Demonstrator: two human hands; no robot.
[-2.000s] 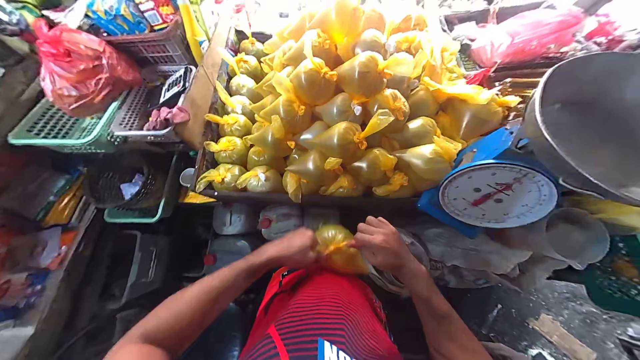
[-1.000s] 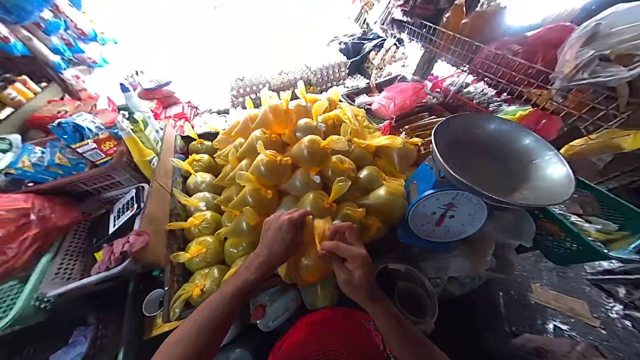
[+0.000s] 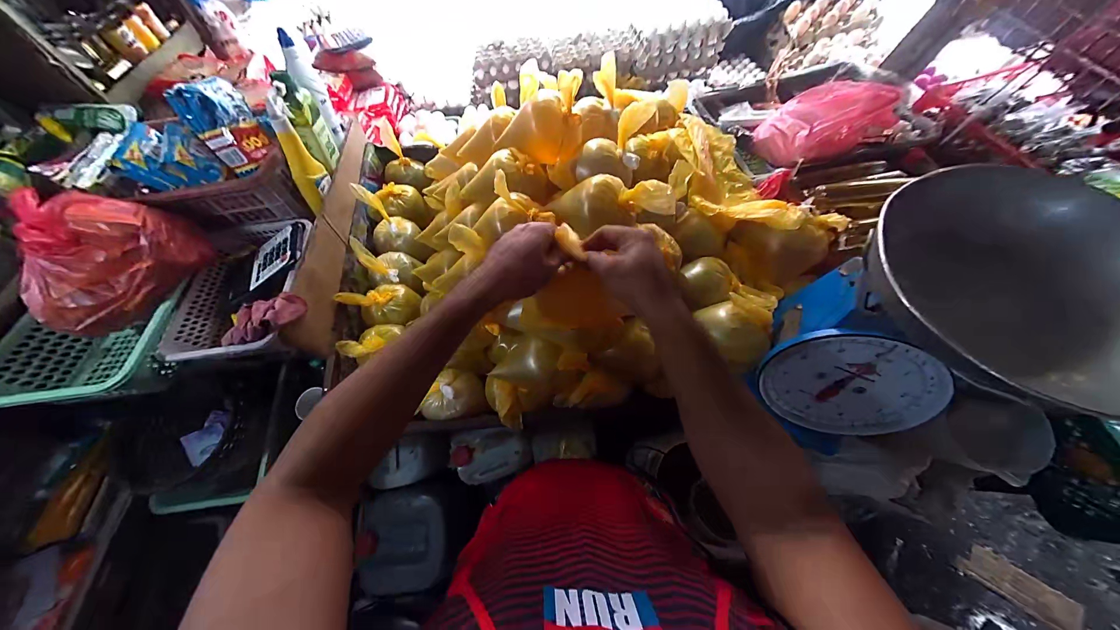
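My left hand (image 3: 525,261) and my right hand (image 3: 628,267) pinch the gathered neck of one filled yellow plastic bag (image 3: 573,302) from either side, their fingertips almost touching. The bag hangs below my fingers, in front of a tall heap. That heap is made of many knotted yellow plastic bags (image 3: 591,206), stacked on a low stand. Some smaller tied bags (image 3: 398,234) line its left edge. What fills the bags cannot be told; it looks yellowish through the plastic.
A blue dial scale (image 3: 856,382) with a large metal pan (image 3: 1006,271) stands at the right. Left are a red plastic bag (image 3: 105,262), a green basket (image 3: 79,376), a calculator (image 3: 273,255) and a wooden board (image 3: 328,254). Egg trays (image 3: 604,52) rise behind; plastic jugs (image 3: 490,455) sit below.
Both hands have moved from near my lap, low in front of the stand, up to the heap, with a yellow bag between them. The view has shifted.
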